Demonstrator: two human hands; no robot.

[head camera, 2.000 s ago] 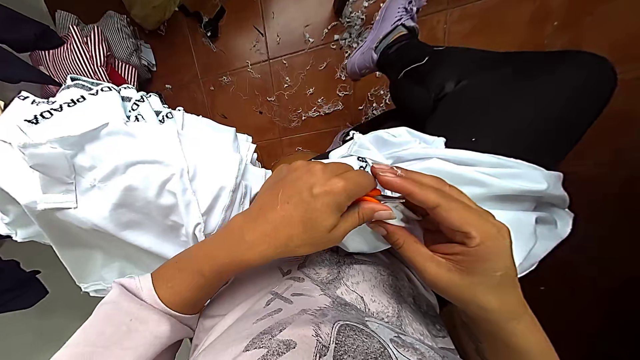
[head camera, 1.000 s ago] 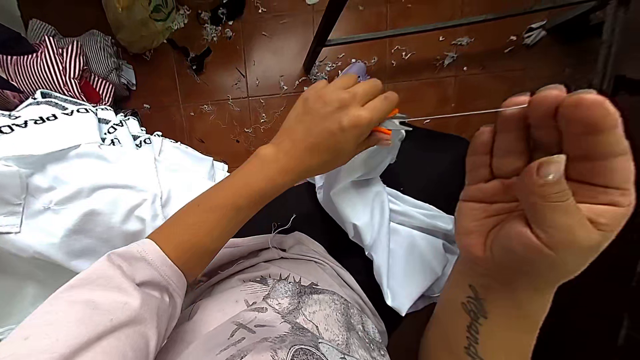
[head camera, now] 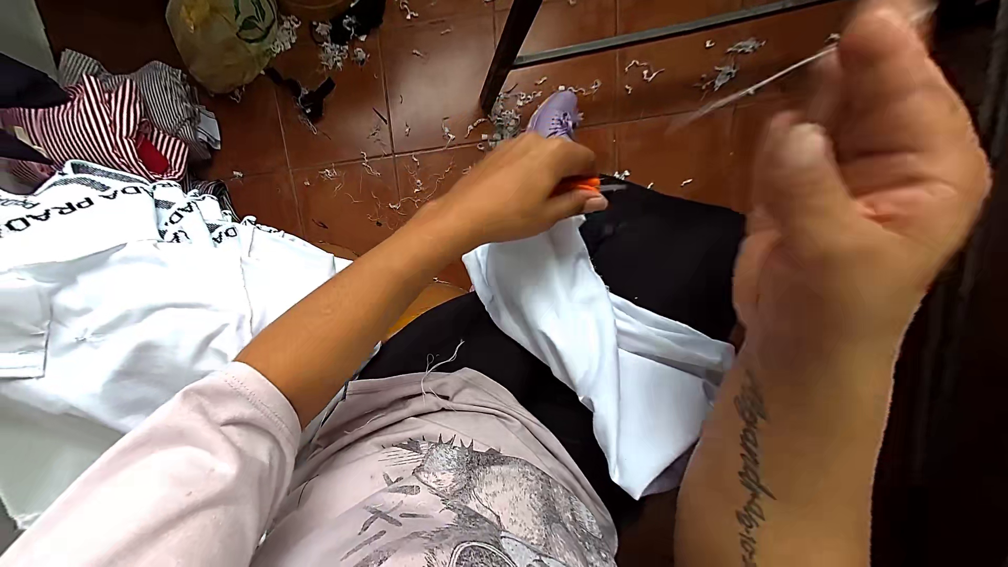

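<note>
My left hand (head camera: pixel 524 189) is closed around a small tool with orange handles (head camera: pixel 581 185), and its short metal tip points right. White fabric (head camera: pixel 551 315) hangs below that hand and lies over the black-clad leg. At the upper right, my right hand (head camera: pixel 858 157) is raised and motion-blurred, its palm turned towards the camera. A pale thread (head camera: pixel 756 87) runs from its fingers down to the left, with its lower end away from my left hand. A pile of white garments with black lettering (head camera: pixel 142 307) is at the left.
Striped cloths (head camera: pixel 102 118) lie at the upper left, near a bulging bag (head camera: pixel 220 39). Thread and fabric scraps litter the tiled floor (head camera: pixel 429 71). A dark metal frame (head camera: pixel 504 59) stands at the top, close to a purple shoe (head camera: pixel 555 113).
The thread ran taut between my hands one second ago; its left end is now loose. My right hand has moved from beside my left hand to the upper right.
</note>
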